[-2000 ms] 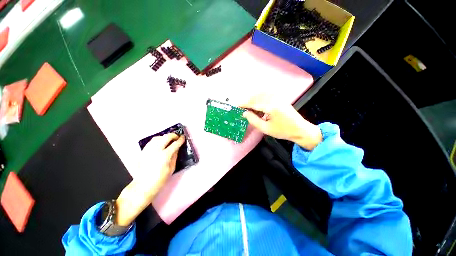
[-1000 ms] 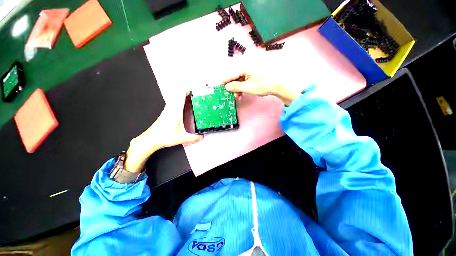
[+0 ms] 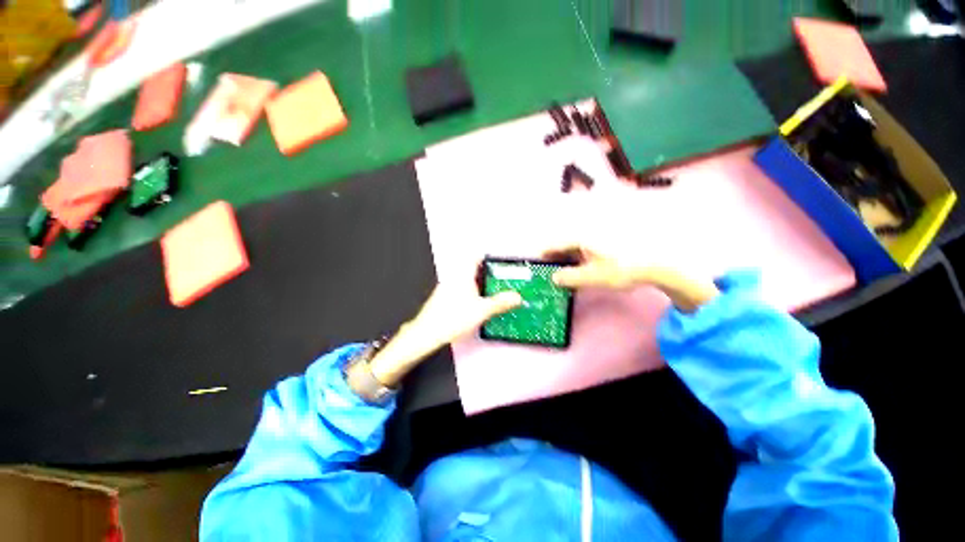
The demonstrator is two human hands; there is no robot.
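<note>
A black housing with a green circuit board (image 3: 540, 318) in it is held over the pink work mat (image 3: 677, 238). The board lies inside the black rim. My left hand (image 3: 466, 312) grips the housing's left side, with the thumb over the board. My right hand (image 3: 593, 273) holds its upper right corner, with the fingers at the top edge. The undersides of the housing and the hidden fingertips do not show. The picture is slightly blurred.
Black insert strips (image 3: 577, 178) lie by the green flat panel (image 3: 683, 116). A blue and yellow parts box (image 3: 825, 206) with black strips stands at right. Foam pads (image 3: 204, 254), a closed housing (image 3: 438, 89) and housings with boards (image 3: 155, 183) are at left and on the green belt (image 3: 370, 64).
The board, apart from the housing two seconds ago, is now in it. My left thumb has moved onto the board since one second ago. The view has shifted left, showing more of the belt.
</note>
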